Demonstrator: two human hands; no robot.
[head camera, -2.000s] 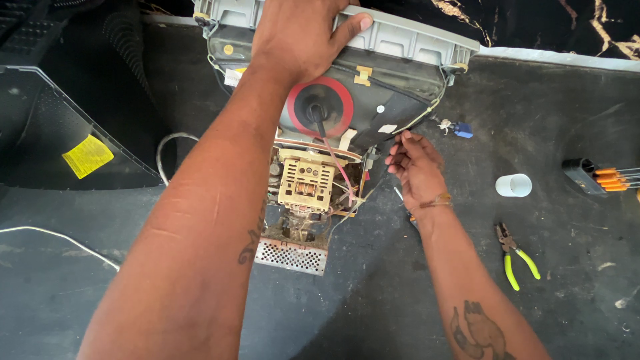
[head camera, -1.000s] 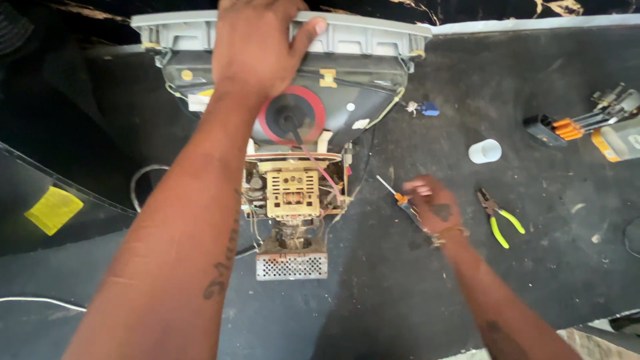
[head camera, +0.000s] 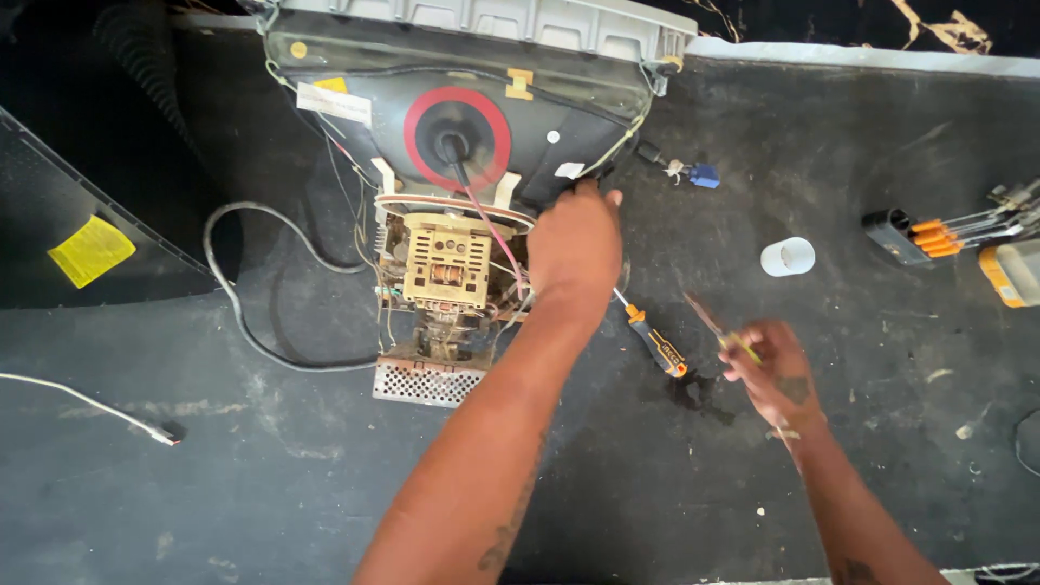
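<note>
A CRT picture tube (head camera: 366, 146) with a red-ringed anode cap (head camera: 457, 138) lies face away from me, its deflection yoke (head camera: 446, 268) and perforated metal shield (head camera: 426, 380) pointing toward me. My left hand (head camera: 577, 244) is at the tube's lower right edge, its fingers bent against the dark wiring there; what they touch is hidden. My right hand (head camera: 772, 370) holds pliers (head camera: 723, 329) with yellow-green handles above the table, jaws pointing up and left. Between the hands an orange and black screwdriver (head camera: 658, 341) lies on the table.
Right of the tube are a blue connector (head camera: 703, 175), a white cup-like piece (head camera: 787, 257), a black holder (head camera: 894, 236) with orange-handled screwdrivers and a yellow-edged case (head camera: 1007, 272). A black housing (head camera: 162, 236) stands left; a grey cable (head camera: 236, 301) loops beside the tube.
My left hand has moved from the tube's top frame down to its lower right edge. The pliers, earlier on the table, are now in my right hand, and the screwdriver lies apart from it.
</note>
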